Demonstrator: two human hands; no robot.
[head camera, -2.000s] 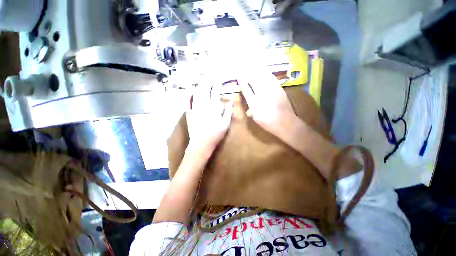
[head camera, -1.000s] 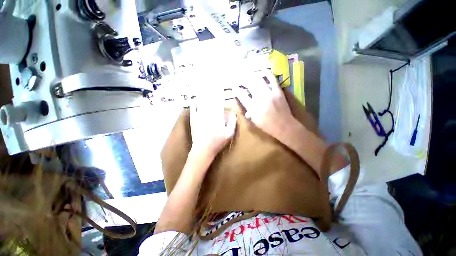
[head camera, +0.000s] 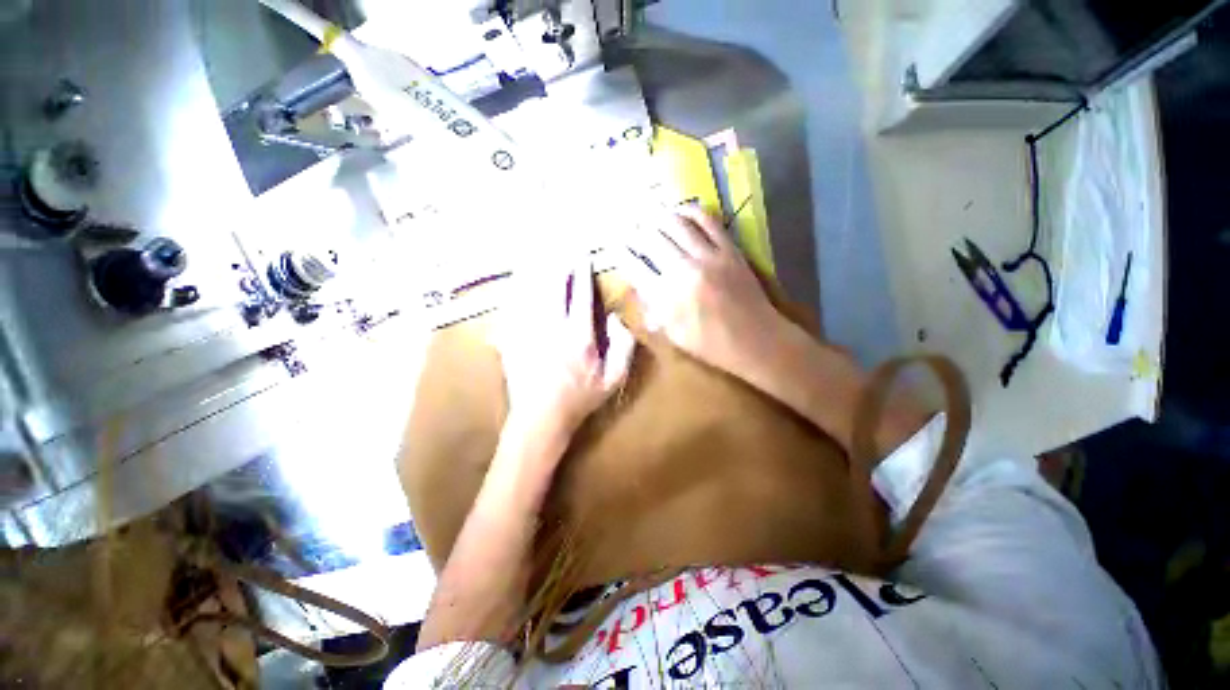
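Observation:
A brown bag body (head camera: 701, 472) spreads from the white clamp plate (head camera: 472, 202) down to my lap. Its thin handle (head camera: 955, 431) loops up by my right forearm. My left hand (head camera: 556, 357) lies on the bag's upper part, thumb bent against the fabric. My right hand (head camera: 695, 290) rests on the upper edge, fingers spread at the clamp frame beside its yellow end piece (head camera: 691, 169). Both hands press on the bag near the clamp. Glare washes out the fingertips and the edge beneath them.
The white machine head (head camera: 122, 310) with knobs fills the left. A lamp (head camera: 432, 101) hangs above the plate. Snips (head camera: 991, 286) and a blue tool (head camera: 1118, 317) on clear plastic (head camera: 1090, 243) lie right, below a grey-framed screen (head camera: 971, 68). More brown bags (head camera: 122, 613) are lower left.
The view has turned and shifted, so the machine head and lamp appear differently placed. Both hands stay at the bag's upper edge. My left thumb is more clearly bent against the fabric.

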